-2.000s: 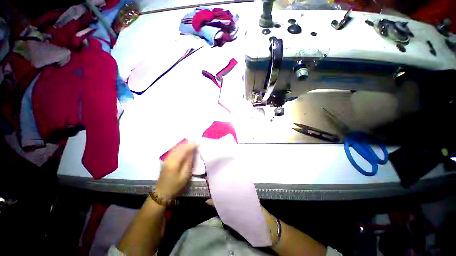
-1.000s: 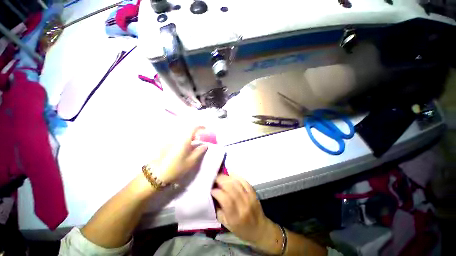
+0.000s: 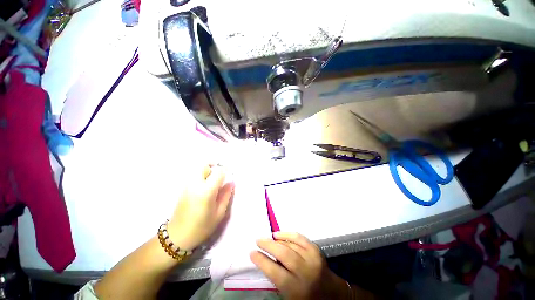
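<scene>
A pale pink-white piece [image 3: 243, 234] lies over a red-pink layer [image 3: 271, 214], whose edge shows on the right side and at the bottom. My left hand [image 3: 202, 205] rests on the upper left of the piece, fingertips near the needle area, thumb and fingers together. My right hand [image 3: 293, 263] holds the right edge of the piece at the table's front edge. The presser foot and needle area [image 3: 273, 143] is just above the piece; glare hides the fabric's upper end there.
The lockstitch machine head [image 3: 363, 70] stands across the back. Black thread snips [image 3: 352, 154] and blue-handled scissors [image 3: 419, 170] lie right of the needle, with a black flat object [image 3: 490, 173] beyond. A pale cut piece [image 3: 88, 105] lies left. Red pieces [image 3: 38, 176] hang at far left.
The view has moved closer to the machine head. The two layers now lie lined up below the needle area. My right hand has moved down along the piece's right edge.
</scene>
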